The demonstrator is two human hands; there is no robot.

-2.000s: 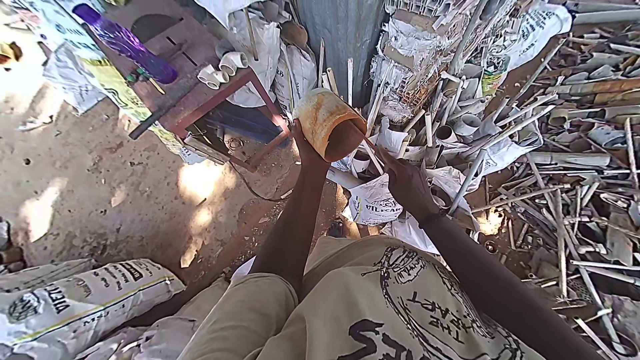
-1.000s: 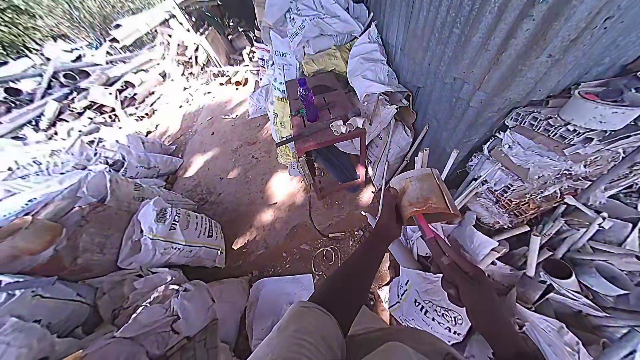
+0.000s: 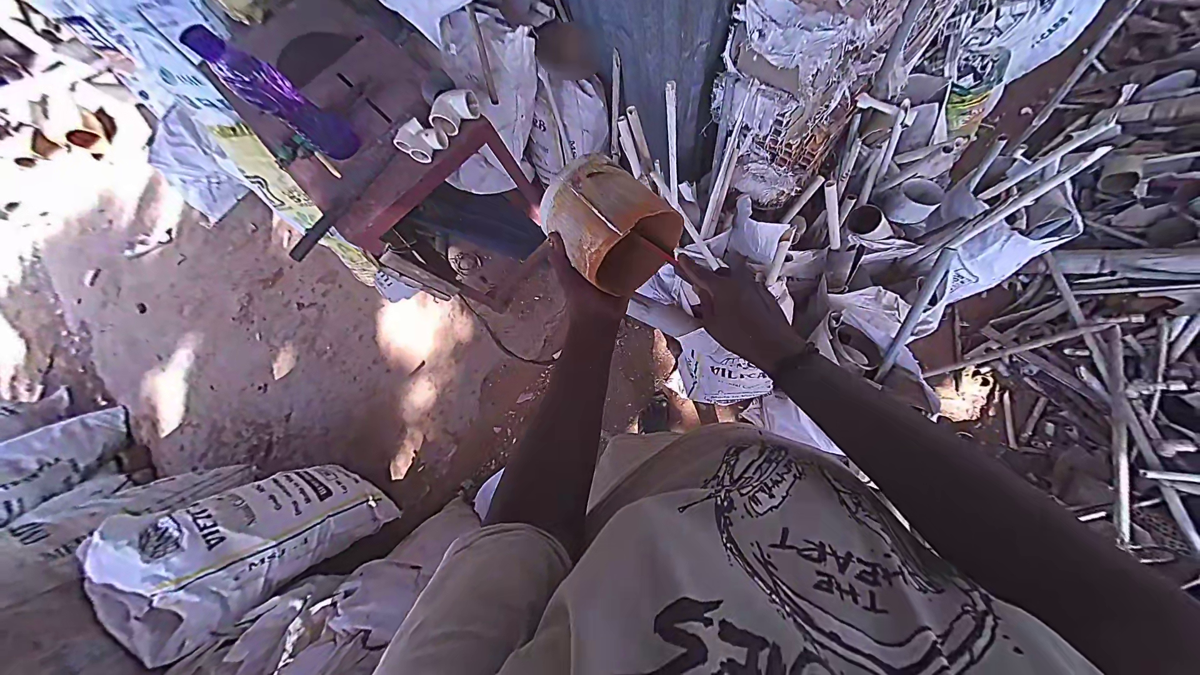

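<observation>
A short, wide length of plastic pipe (image 3: 600, 211), stained orange and brown, is in my left hand (image 3: 586, 286), which grips it from below on its left side. Its open end faces down and to the right. My right hand (image 3: 741, 305) is closed on a thin tool with a red part (image 3: 680, 261) that reaches to the rim of the pipe. What kind of tool it is cannot be made out, and the fingers of both hands are partly hidden.
A reddish metal stand (image 3: 422, 192) at upper left bears white pipe fittings (image 3: 453, 110) and a purple bottle (image 3: 272, 92). Sacks of pipe offcuts (image 3: 867, 223) stand to the right, beside heaped pipes (image 3: 1116, 375). A filled sack (image 3: 234, 553) lies at lower left.
The view has swung down and back from a wider look at the yard. The pipe piece stays in my left hand and the red tool in my right.
</observation>
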